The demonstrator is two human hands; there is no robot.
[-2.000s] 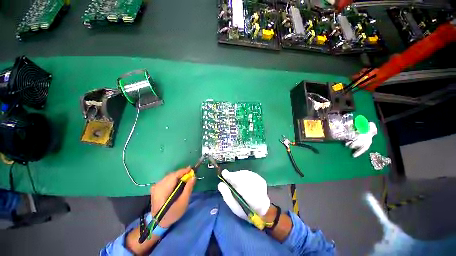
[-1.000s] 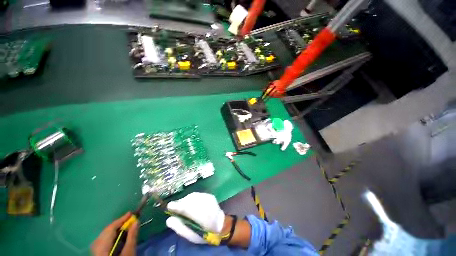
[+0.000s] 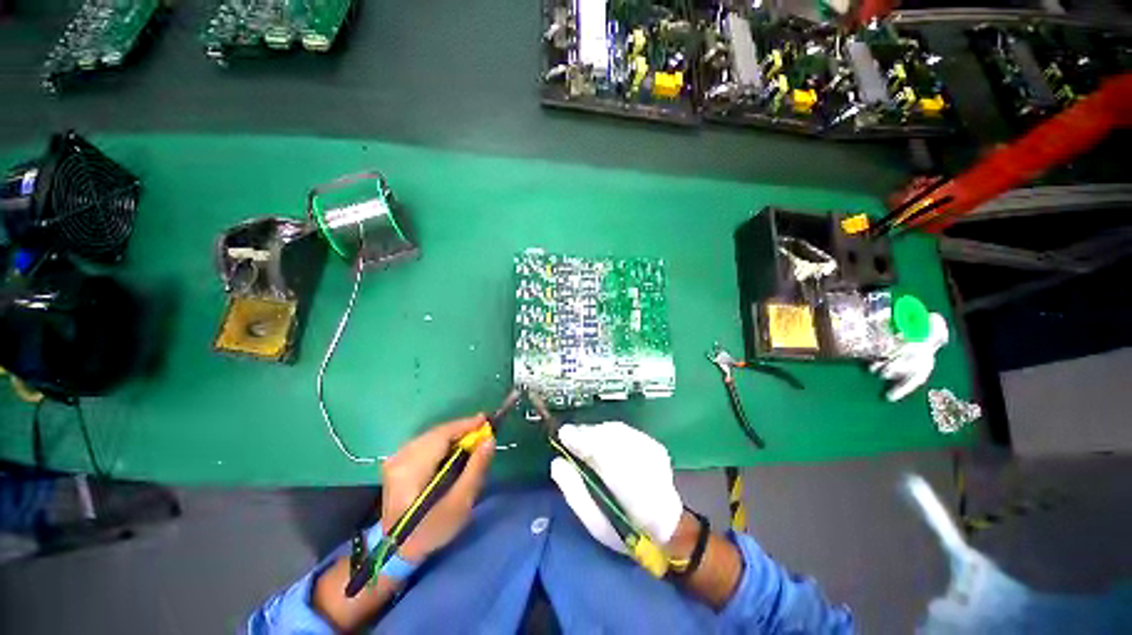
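A green circuit board (image 3: pixel 593 325) lies flat on the green mat in front of me. My left hand (image 3: pixel 435 490), bare with a blue wrist band, holds a yellow-and-black soldering iron (image 3: pixel 435 486). My right hand (image 3: pixel 621 486), in a white glove, holds a second yellow-and-black iron (image 3: pixel 611 511). Both metal tips are close together at the board's near left corner; whether they touch it is too small to tell. Solder wire (image 3: pixel 325 372) curves from the spool (image 3: pixel 360 223) towards my left hand.
An iron stand with sponge (image 3: pixel 257 325) and black fans (image 3: pixel 87 205) are at left. Side cutters (image 3: pixel 741 395), a black stand (image 3: pixel 766 273), a green-capped container (image 3: pixel 910 318) and a crumpled white glove (image 3: pixel 919 362) are at right. Units (image 3: pixel 621 99) stand beyond the mat; a red-sleeved post (image 3: pixel 1037 155) crosses far right.
The view swung to the right and came back. Both hands still hold their irons at the board's near left corner.
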